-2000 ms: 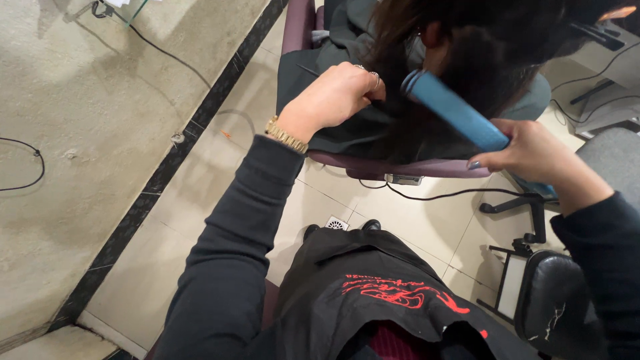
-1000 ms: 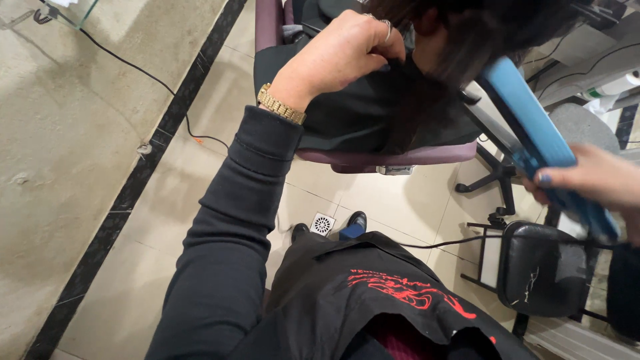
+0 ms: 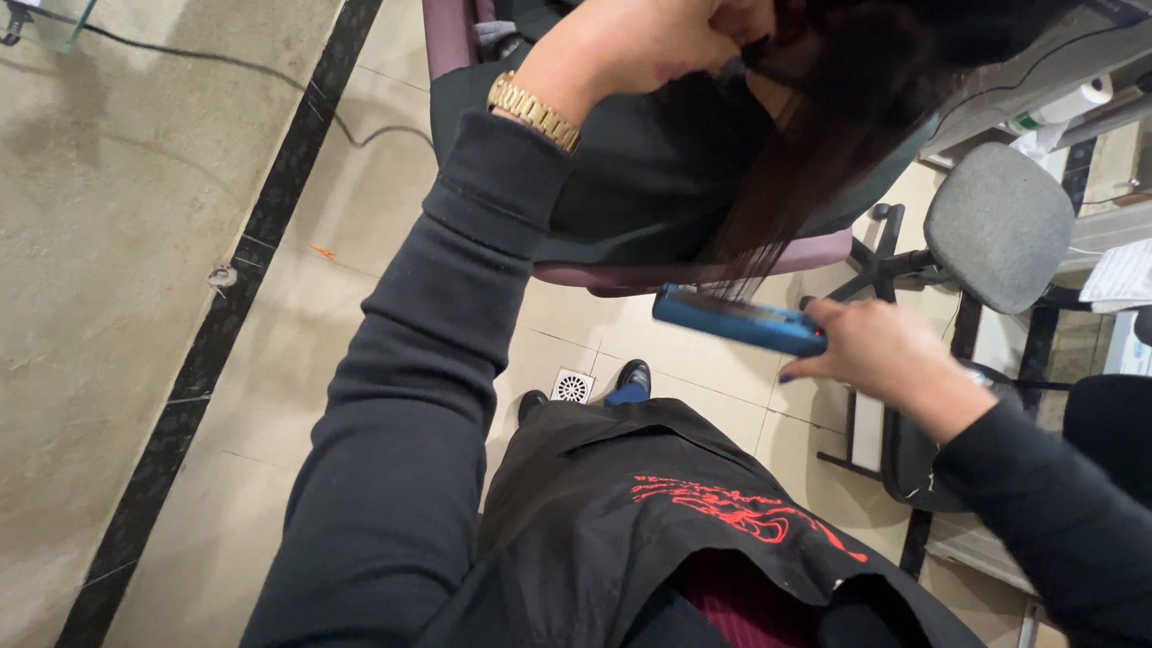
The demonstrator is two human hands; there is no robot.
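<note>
My right hand [image 3: 886, 360] grips a blue hair straightener [image 3: 738, 322], whose plates lie around the lower ends of a lock of long dark hair [image 3: 778, 193]. The hair hangs from the head of a seated person in a dark cape [image 3: 657, 171]. My left hand [image 3: 643, 45], with a gold watch [image 3: 535, 112] at the wrist, is up beside the head with its fingers pinched together. What those fingers hold is hidden against the dark hair and cape.
The person sits in a chair with a mauve frame [image 3: 594, 274]. A grey stool [image 3: 1001, 225] and a black padded seat [image 3: 927, 450] stand at the right. A dark cable [image 3: 225, 61] runs along the left. On the tiled floor is a drain [image 3: 571, 387] near my shoes.
The straightener in my right hand has come down and in front of the chair, now at the hair ends. My left hand stays up near the head.
</note>
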